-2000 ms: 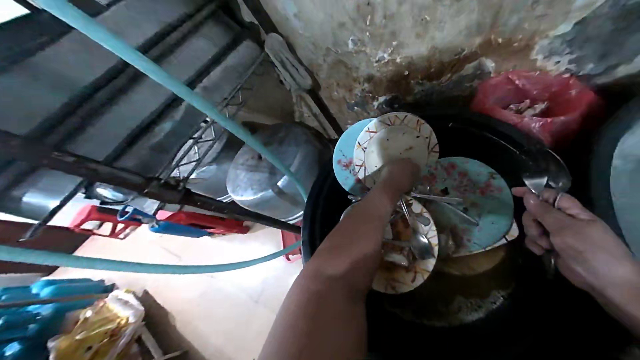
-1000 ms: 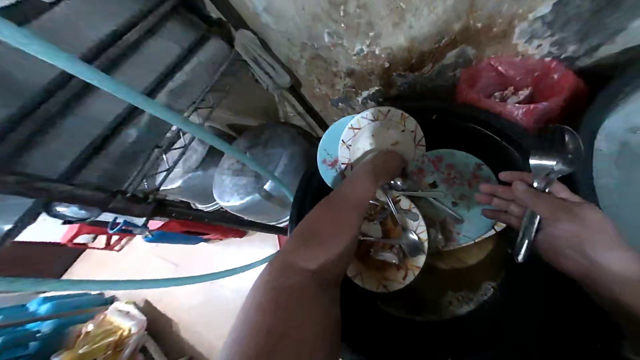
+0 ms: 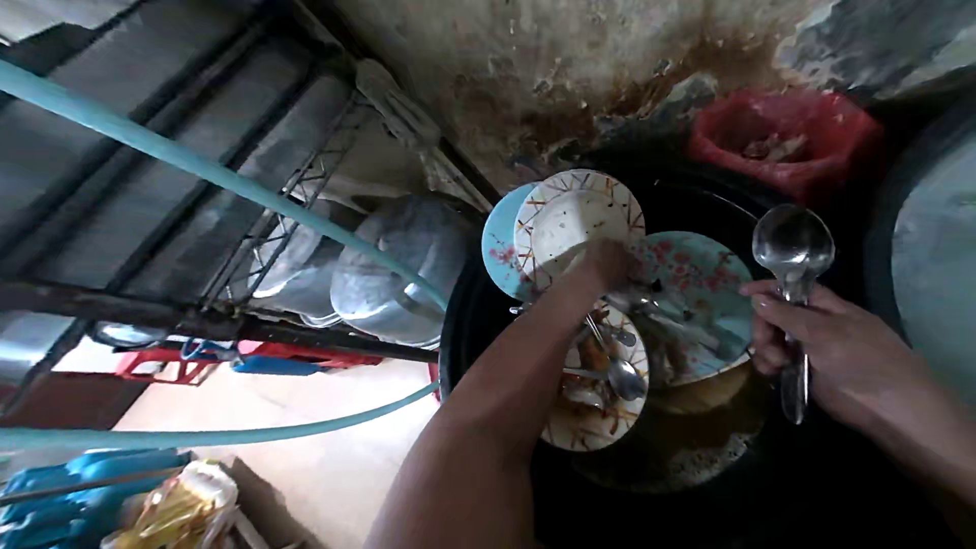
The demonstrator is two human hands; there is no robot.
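My right hand grips several metal spoons by their handles, bowls upward, at the right. My left hand reaches among the dishes, over cutlery lying at the edge of a blue floral plate; its fingers are partly hidden, so its hold is unclear. Beside that hand, a white patterned plate overlaps a light blue plate. Below it lies another patterned plate with food scraps and spoons. The dishes are in a large black tub with murky, foamy liquid.
A red plastic bag with scraps stands behind the tub by the stained wall. Another large round container is at the right edge. Metal pots, a metal rack and a pale blue hose are at the left.
The spoons in my right hand have turned more upright, and their bowls now show plainly. My left hand remains among the plates and cutlery.
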